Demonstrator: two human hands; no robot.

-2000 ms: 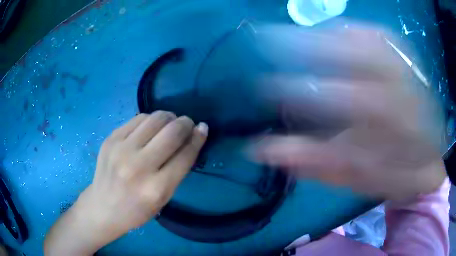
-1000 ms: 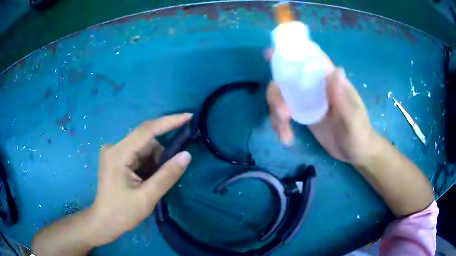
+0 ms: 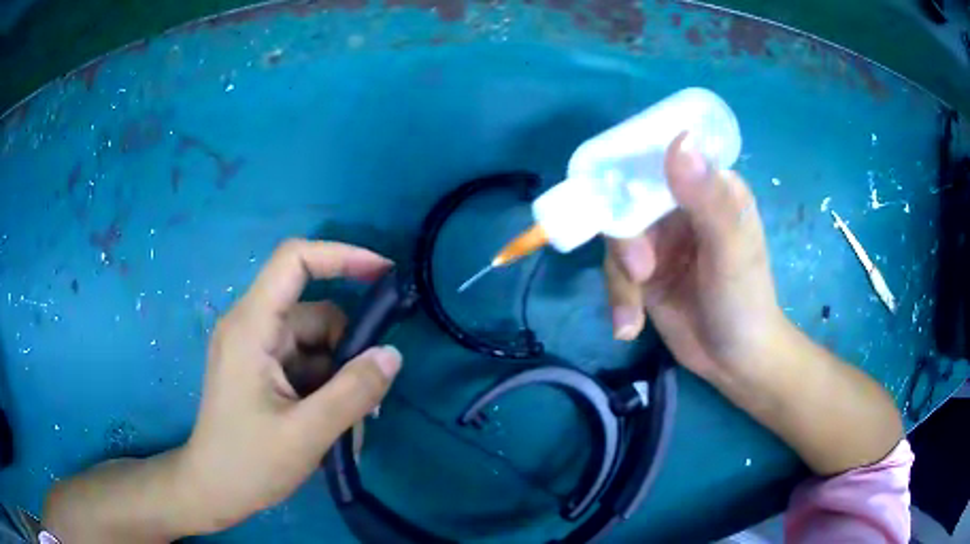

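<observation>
The black headband [image 3: 362, 510] lies on the bench in front of me. My left hand [image 3: 319, 338] grips its upper left end between thumb and fingers. A black open yoke [image 3: 434, 278] sticks out from that end, its gap facing right. A second yoke with a grey face [image 3: 596, 409] sits inside the headband's right end. My right hand [image 3: 670, 228] holds a translucent squeeze bottle [image 3: 649, 165] tilted down to the left. Its orange nozzle [image 3: 518, 247] and fine needle point into the first yoke's ring, near its left arc. I cannot tell if the needle touches anything.
A thin whitish stick [image 3: 864, 260] lies at the right on the blue-green bench [image 3: 319, 128]. A thin black wire [image 3: 457, 430] crosses inside the headband. A dark object is cut off at the left edge. Dark green surface shows beyond the bench's curved far edge.
My right hand has picked up the bottle and turned it from nozzle up to nozzle down-left, over the yoke. The left hand has stayed by the headband end, with the yoke turned out to the right.
</observation>
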